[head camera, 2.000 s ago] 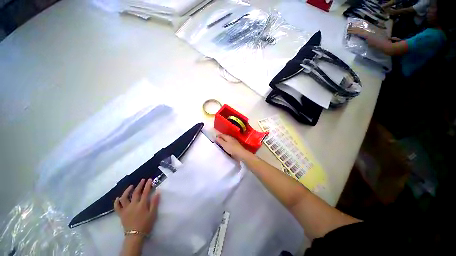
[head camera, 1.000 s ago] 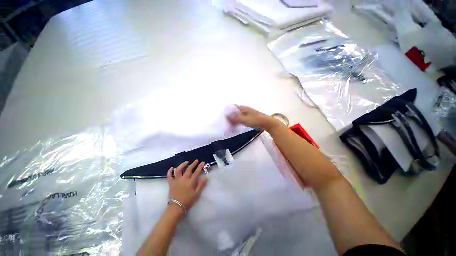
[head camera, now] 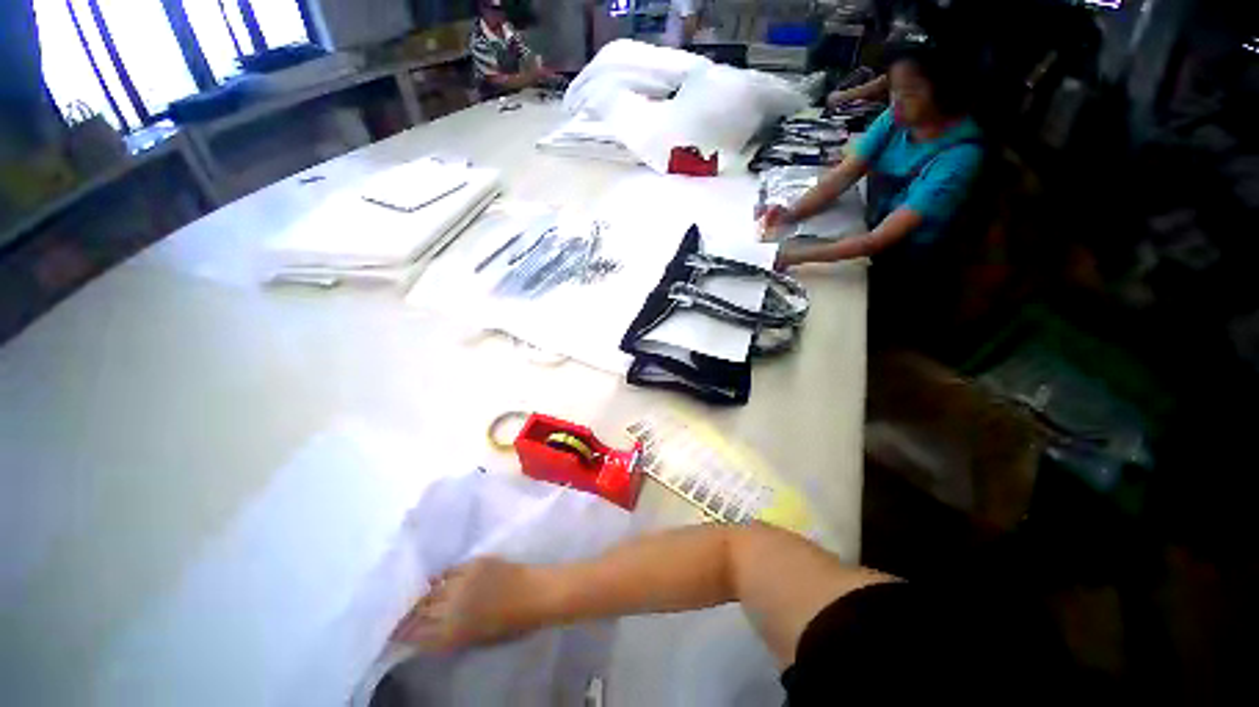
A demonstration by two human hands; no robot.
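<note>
My right hand (head camera: 476, 605) reaches in from the right, its blurred fingers on the edge of white tissue paper (head camera: 262, 566), which is crumpled around it. The tissue spreads over the near left of the table. Below my hand, at the bottom edge, a greyish piece of the handbag (head camera: 518, 677) with a dark edge shows; the rest is covered or cut off. My left hand is not in view. The red tape dispenser (head camera: 580, 460) stands just beyond my forearm, with a tape roll (head camera: 507, 430) behind it.
A barcode sticker sheet (head camera: 711, 474) lies right of the dispenser. Farther along are a black-trimmed handbag (head camera: 704, 321), a polybag with dark strips (head camera: 545, 258), a white sheet stack (head camera: 387, 221) and another red dispenser (head camera: 693, 162). A person (head camera: 918, 173) works at the table's right side.
The view has lifted and shows more of the room. My right hand has brought the tissue toward me over the bag, hiding its black top. My left hand has left the view.
</note>
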